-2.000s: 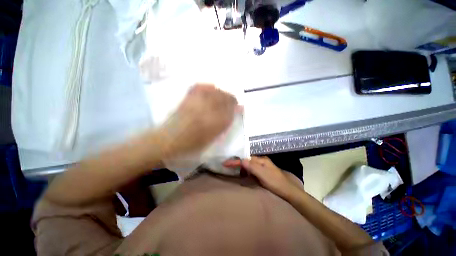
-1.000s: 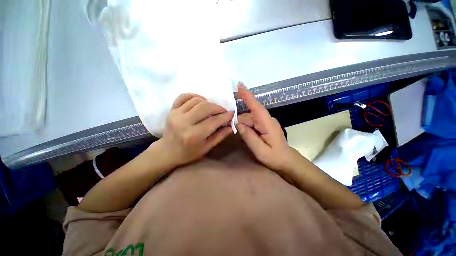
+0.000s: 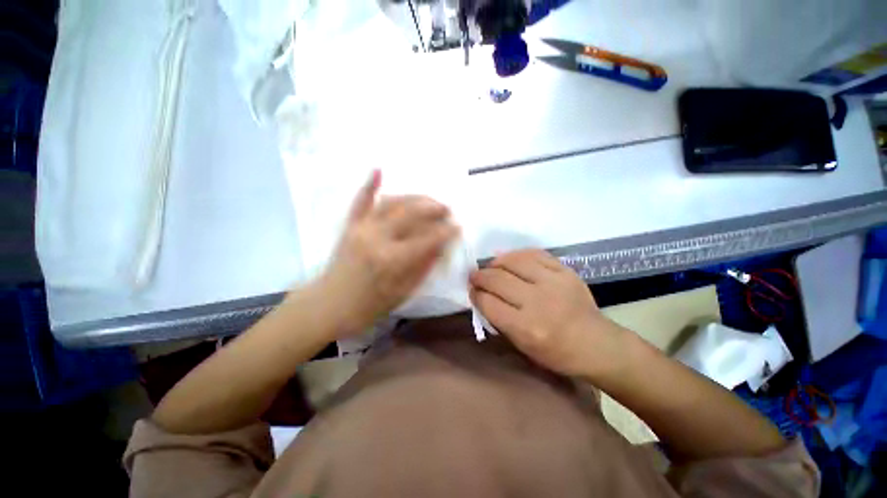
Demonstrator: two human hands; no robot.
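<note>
The white garment piece (image 3: 389, 126) runs from under the needle area down over the table's front edge and is overexposed. My left hand (image 3: 389, 248) is over the cloth, slightly blurred, with its thumb raised; its fingertips' contact with the cloth cannot be told. My right hand (image 3: 535, 302) pinches the right-hand folded edge (image 3: 479, 323) of the cloth at the table's front edge. The presser foot and needle (image 3: 443, 27) show at the top, beside the dark blue knob (image 3: 511, 53).
Thread snips (image 3: 622, 70) lie right of the needle. A black smartphone (image 3: 757, 130) lies further right. A bundle of white strips (image 3: 163, 146) lies at left. The ruler-marked edge (image 3: 700, 243) runs along the front. White cloth (image 3: 734, 355) and red loops (image 3: 809, 404) are below right.
The view has shifted, bringing the needle area and snips back in. My left hand has come away from the pinched edge and its thumb is lifted. My right hand has closed over the edge.
</note>
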